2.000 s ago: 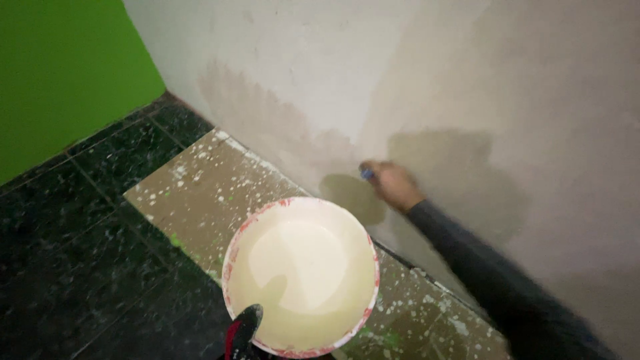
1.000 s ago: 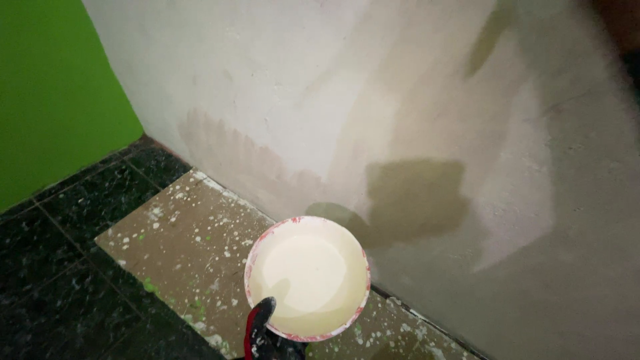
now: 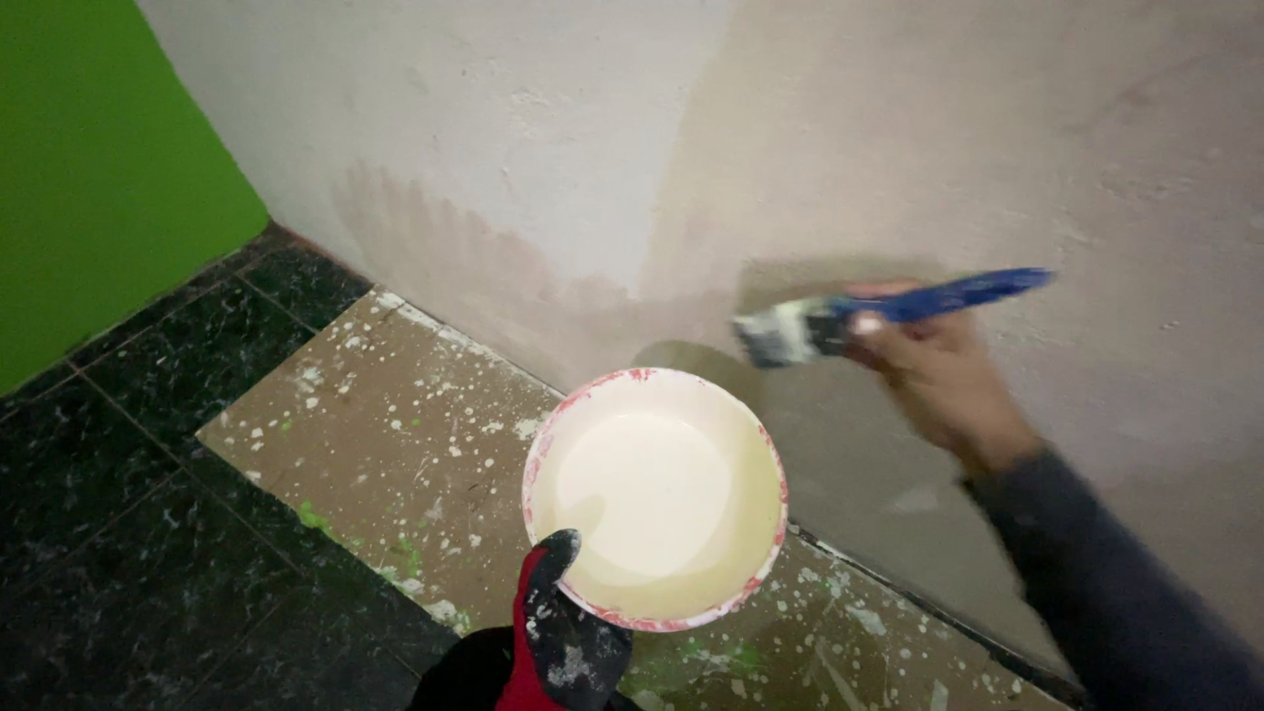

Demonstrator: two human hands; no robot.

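My left hand [image 3: 568,622], in a red and black work glove spotted with paint, grips the near rim of a round tub [image 3: 775,538] with its thumb over the edge. Cream-white paint [image 3: 647,494] lies in the tub, whose rim has red smears. My bare right hand [image 3: 923,355], coming from a dark sleeve, holds a paintbrush with a blue handle [image 3: 973,294]. The brush's bristles [image 3: 775,338] are coated with pale paint, point left and are somewhat blurred. They are above and right of the tub, in front of the wall [image 3: 553,128]; whether they touch it I cannot tell.
A paint-spattered brown board [image 3: 395,434] lies along the foot of the wall, beneath the tub. Dark green marbled tiles [image 3: 118,523] cover the floor at the left. A bright green wall [image 3: 109,178] meets the pale wall at a corner. Damp-looking darker patches mark the pale wall.
My right hand, out of view one second ago, is back in view with the brush. Two seconds ago it was lower against the wall. My left hand has kept hold of the tub.
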